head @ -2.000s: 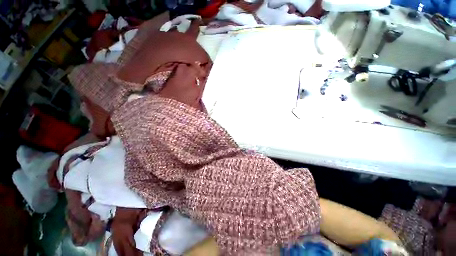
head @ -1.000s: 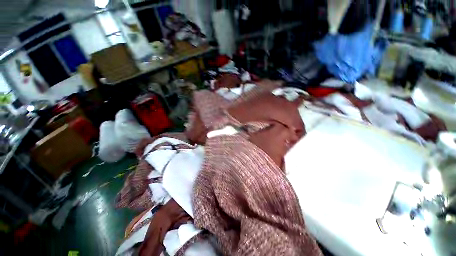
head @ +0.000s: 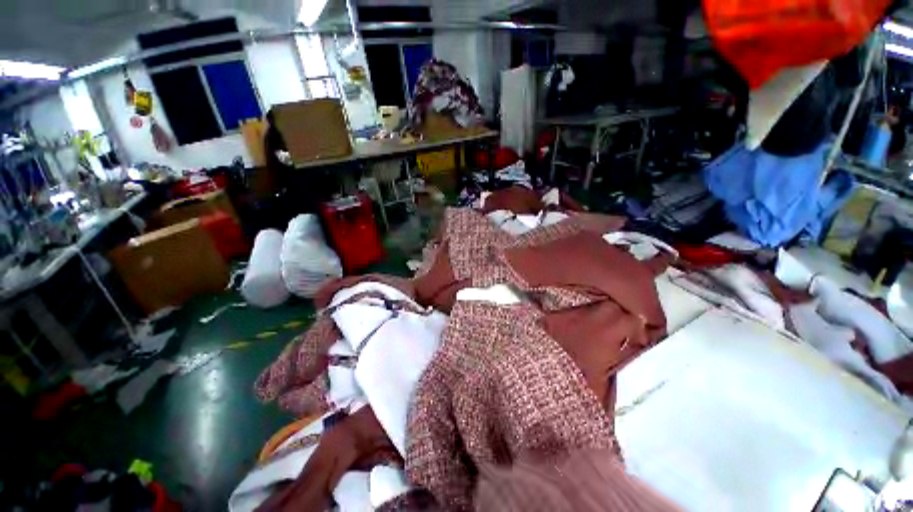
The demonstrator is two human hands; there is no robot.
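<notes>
A pink-maroon flecked tweed garment piece hangs down over the left edge of the white machine table. Smooth reddish-brown lining is joined to it and lies on the table's far left corner. A blurred part of the tweed shows at the bottom edge. White interfacing pieces with brown and tweed edges are heaped to the left of the tweed. Neither of my hands is in the picture.
A metal machine part shows at the bottom right. An orange-red bag hangs above blue garments. White rolls, a red container and cardboard boxes stand on the green floor. More cut pieces lie at the table's back.
The view has swung up and left, so the room shows and most of the sewing machine has left the picture. The tweed near the bottom edge is now blurred and raised.
</notes>
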